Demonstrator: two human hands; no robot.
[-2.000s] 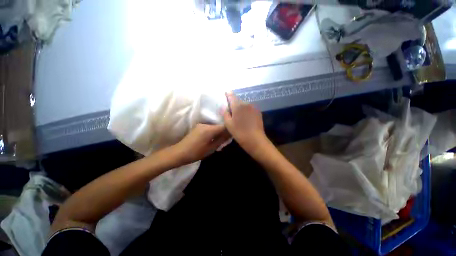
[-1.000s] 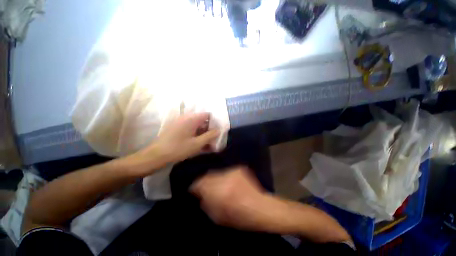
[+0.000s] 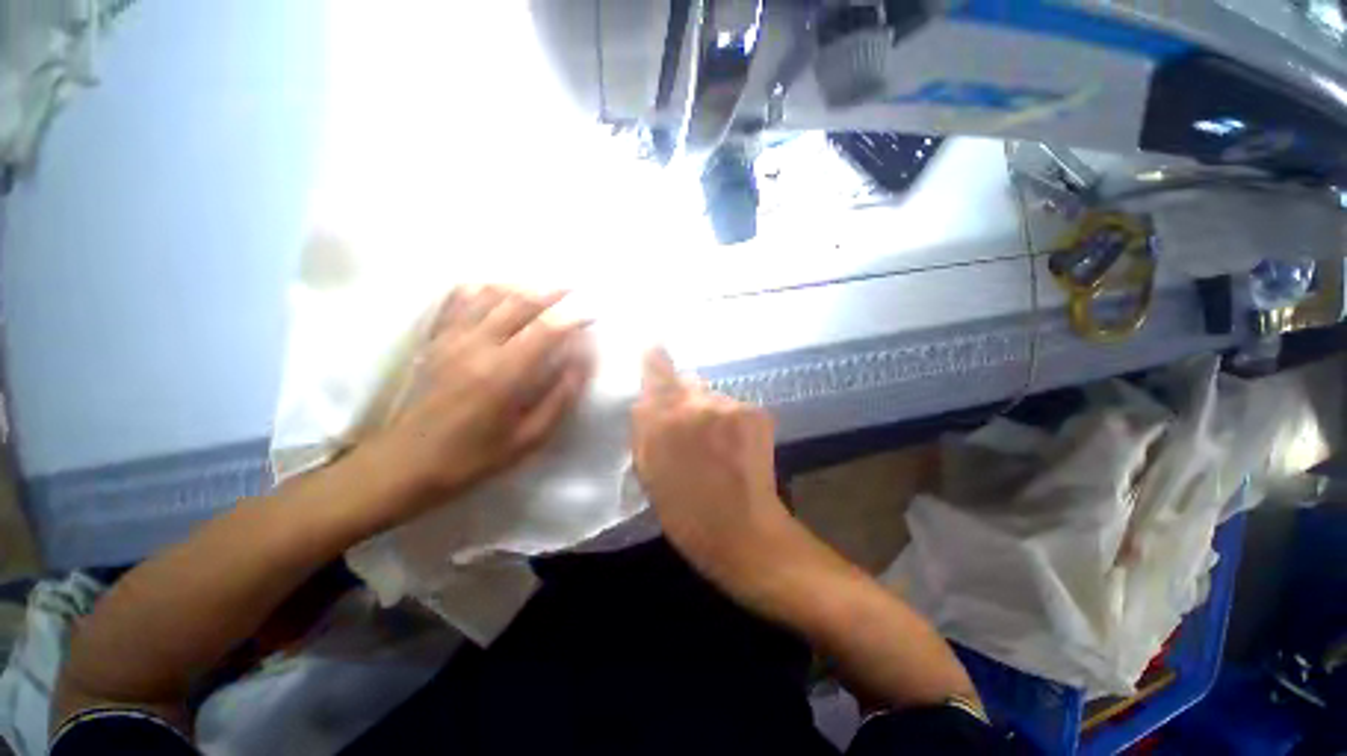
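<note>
A cream-white garment piece (image 3: 554, 495) lies over the front edge of the white machine table, and its lower part hangs towards the lap. Its upper part is lost in strong lamp glare. My left hand (image 3: 495, 377) lies on the cloth with bent fingers; whether it grips the cloth cannot be told. My right hand (image 3: 702, 443) is at the cloth's right edge with the index finger pointing forward; its fingertips are blurred by glare. The sewing machine (image 3: 1005, 81) stands beyond both hands, with its needle area (image 3: 724, 185) ahead of my right hand.
A measuring tape (image 3: 886, 366) runs along the table's front edge. Yellow-handled scissors (image 3: 1108, 276) and a clear round knob (image 3: 1279, 281) lie to the right. A black phone (image 3: 886, 160) is partly behind the machine head. Cream cloth (image 3: 1056, 547) is heaped in a blue crate (image 3: 1214, 628) at lower right.
My right hand has come up from the lap to the cloth's right edge. My left hand has moved forward on the cloth, which lies flatter. The view has tilted up, showing more of the machine.
</note>
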